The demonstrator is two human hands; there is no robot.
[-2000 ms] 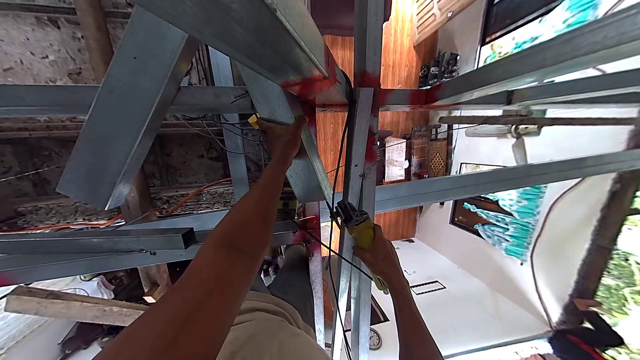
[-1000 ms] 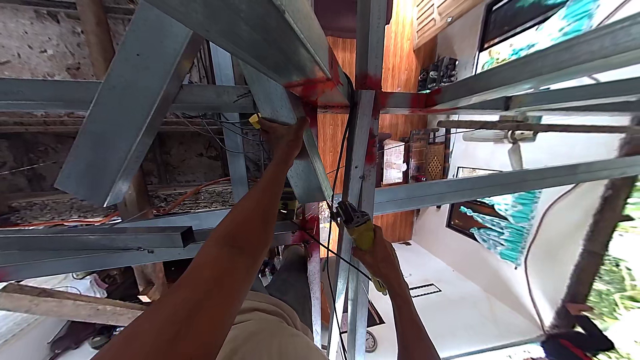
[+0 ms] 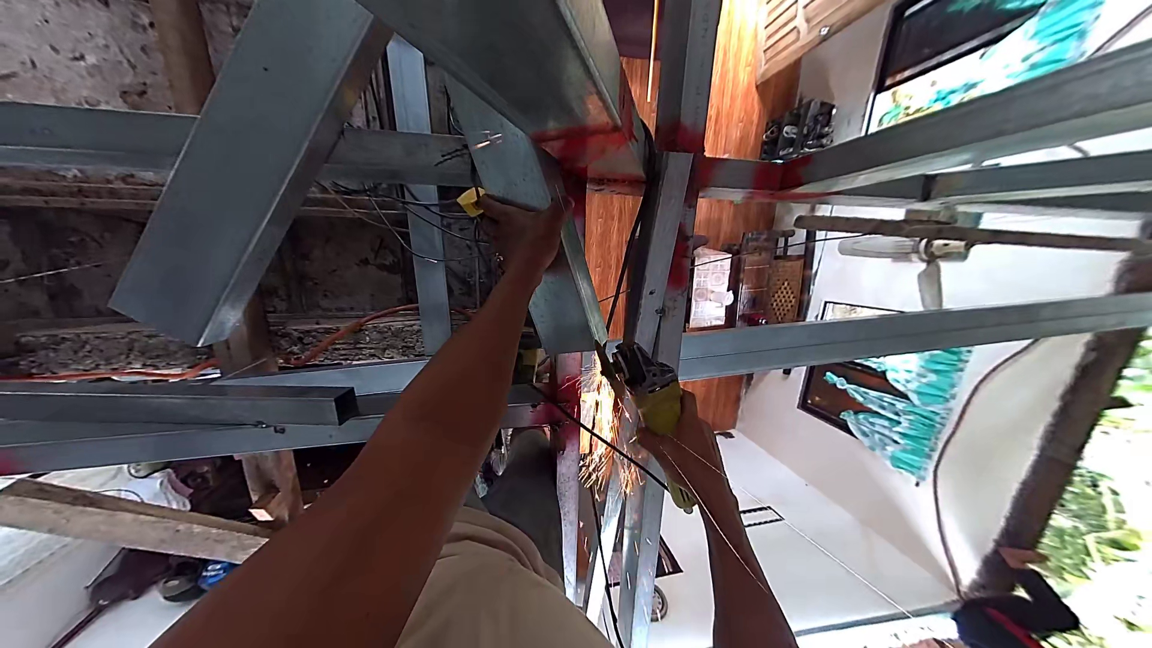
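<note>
My right hand [image 3: 670,436] grips a yellow-green angle grinder [image 3: 655,396], its head at the lower end of a galvanized steel channel [image 3: 562,301]. Bright sparks [image 3: 603,427] spray downward beside the disc. My left hand [image 3: 526,236] is closed around that channel higher up, its fingers partly hidden behind the metal. A small yellow object [image 3: 471,202], perhaps a tape measure, shows at the left hand's fingertips. An upright steel post [image 3: 661,243] with red paint stands just right of the channel.
Steel beams [image 3: 900,333] cross on both sides. A short channel piece [image 3: 243,162] slants at upper left, and a square tube [image 3: 180,402] ends left of my forearm. Black cable [image 3: 630,252] hangs near the grinder. Far below lie a wooden floor [image 3: 607,216] and a fan [image 3: 900,247]. Part of a person [image 3: 1017,616] shows at lower right.
Sparks now fly from the grinder at the channel's end; neither earlier frame shows them. Both hands keep nearly the same places.
</note>
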